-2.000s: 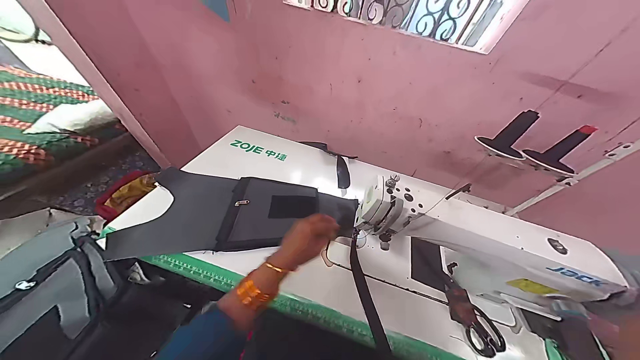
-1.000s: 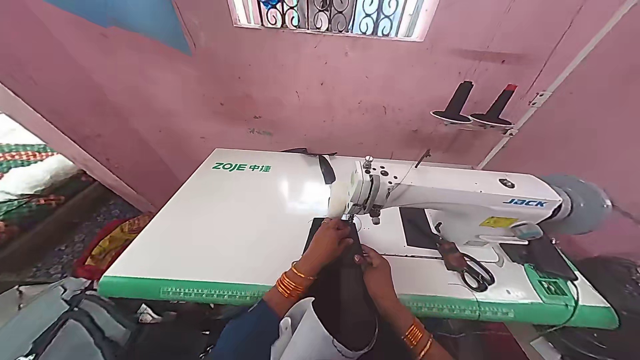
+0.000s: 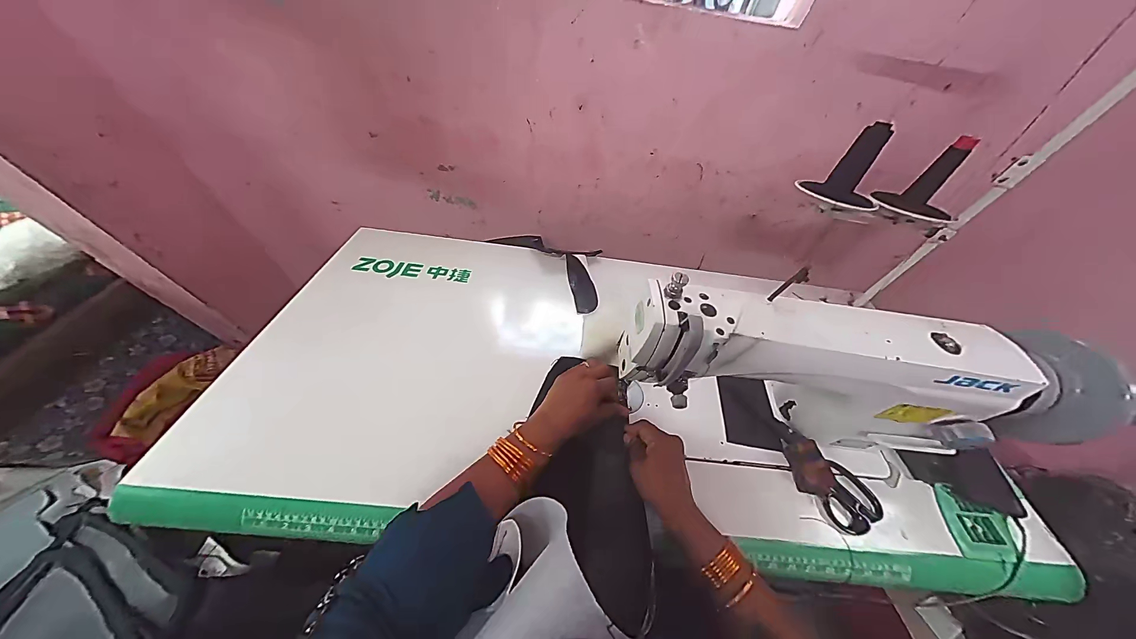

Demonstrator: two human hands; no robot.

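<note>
A black fabric piece [image 3: 590, 479] with a pale grey underside hangs over the front edge of the sewing table, its far end under the head of a Jack sewing machine [image 3: 852, 355]. My left hand [image 3: 581, 399] presses on the fabric close to the needle area, fingers bent over its edge. Just to the right and nearer the front, my right hand [image 3: 657, 461] pinches the fabric's right edge between thumb and fingers. The needle and presser foot are mostly hidden behind my left fingers and the machine head.
Black-handled scissors [image 3: 848, 501] lie right of my hands on the white table [image 3: 355, 382]. A dark strip [image 3: 581, 284] rests behind the machine head. Two black thread cones [image 3: 856, 169] stand at the pink wall. Grey fabric pieces [image 3: 89, 550] are piled at the lower left.
Two seconds ago the black piece lay spread across the table's left side, with one hand visible. It now hangs toward me with both hands on it. Since one second ago the hands have barely moved.
</note>
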